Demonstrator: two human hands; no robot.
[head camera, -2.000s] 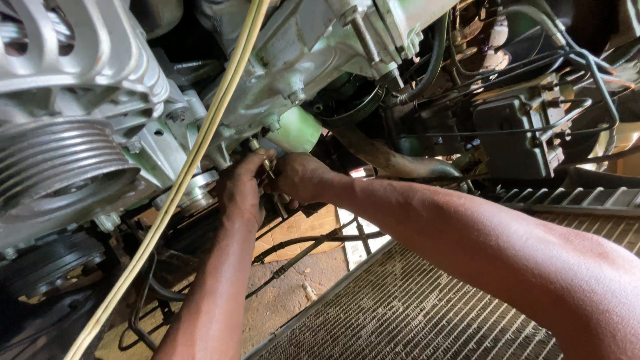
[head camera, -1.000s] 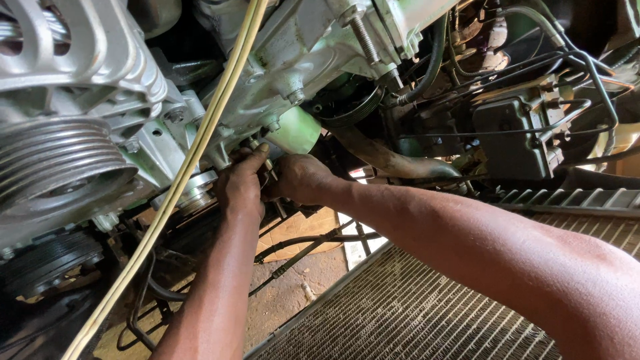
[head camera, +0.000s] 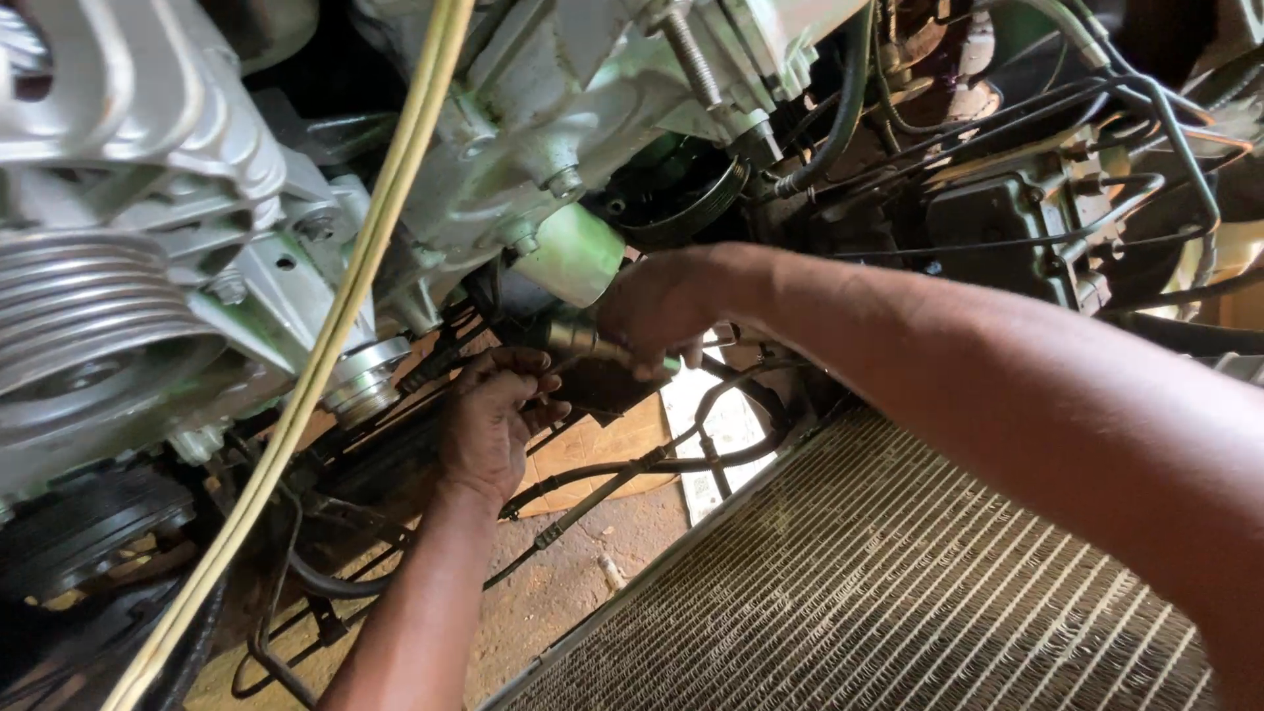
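Below a metal engine block (head camera: 533, 128), my left hand (head camera: 499, 420) has its fingers bent and partly spread, near a dark engine part. Whether something small is between its fingertips cannot be told. My right hand (head camera: 662, 311) curls beside a pale green cylinder (head camera: 571, 255) that looks like an oil filter. A brass-coloured cylindrical part (head camera: 583, 339) reaches from under the right hand toward the left; the hand seems to hold it, though the back of the hand hides most of the grip. A ribbed pulley (head camera: 89, 316) is at the far left.
A finned radiator (head camera: 889, 592) fills the lower right. Two cream cords (head camera: 341, 326) run diagonally in front of the engine. Black hoses (head camera: 612, 469) cross above the floor (head camera: 543, 568) and a sheet of cardboard (head camera: 612, 444). Metal pipes (head camera: 1175, 148) bend at the upper right.
My hands, close together under the engine before, are now apart. The left has moved lower and its fingers have loosened; the right is farther right, and the brass-coloured part now shows beside it.
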